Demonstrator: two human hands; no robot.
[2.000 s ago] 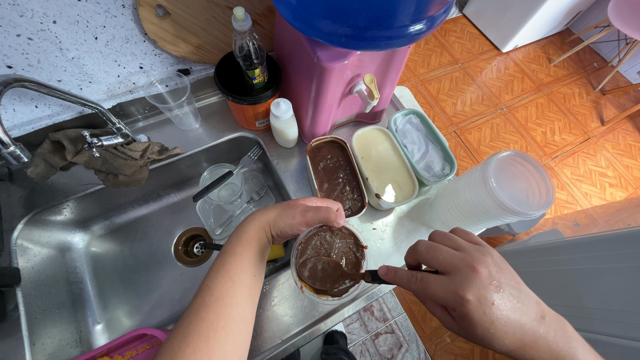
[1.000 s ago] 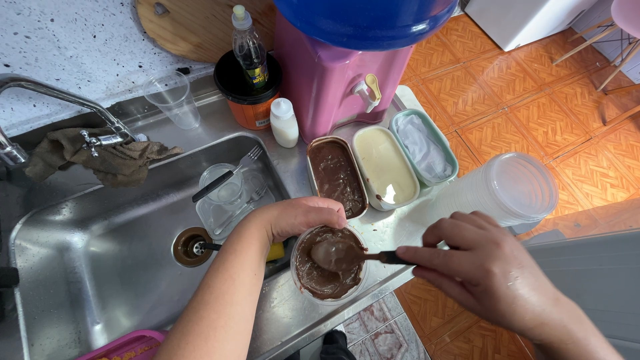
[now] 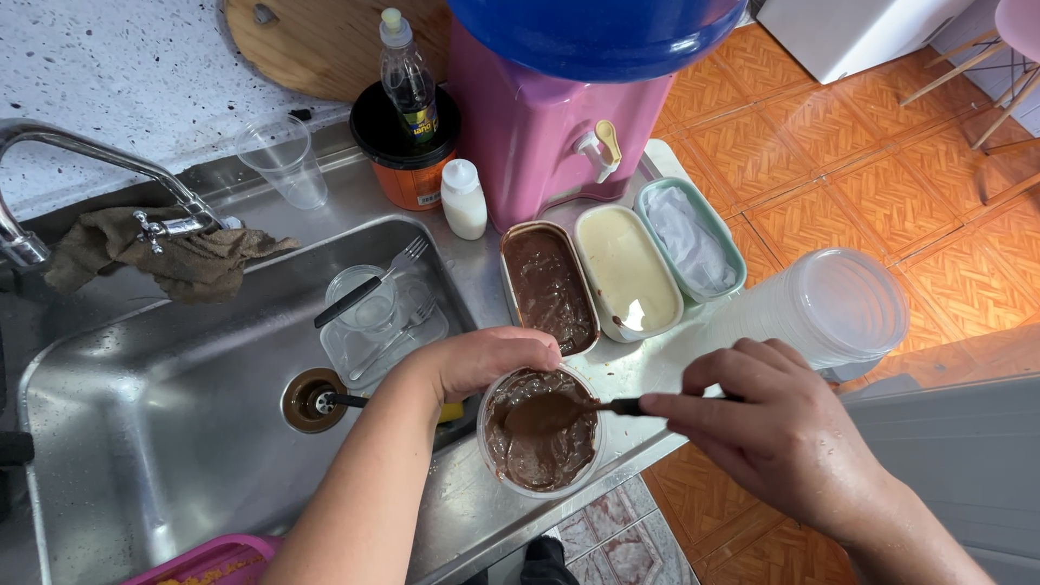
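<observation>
My left hand grips the rim of a round clear plastic cup that holds chocolate-brown cream; most of its fingers are hidden. With its fingers closed on the dark handle, my right hand holds a spoon, whose brown-coated bowl is over the cream inside the cup. Just behind the cup, a rectangular tub of brown cream stands on the steel counter. Beside it are a tub of pale cream and a green-rimmed tub with a white plastic bag in it.
Stacked clear plastic cups lie at the right. A steel sink at the left holds clear containers and forks. Behind are a pink water dispenser, a small white bottle, an orange bucket and a faucet with a brown cloth.
The spoon has moved about within the cup; its bowl shows brown now, where a paler side showed one second ago. My left hand stays at the cup's rim.
</observation>
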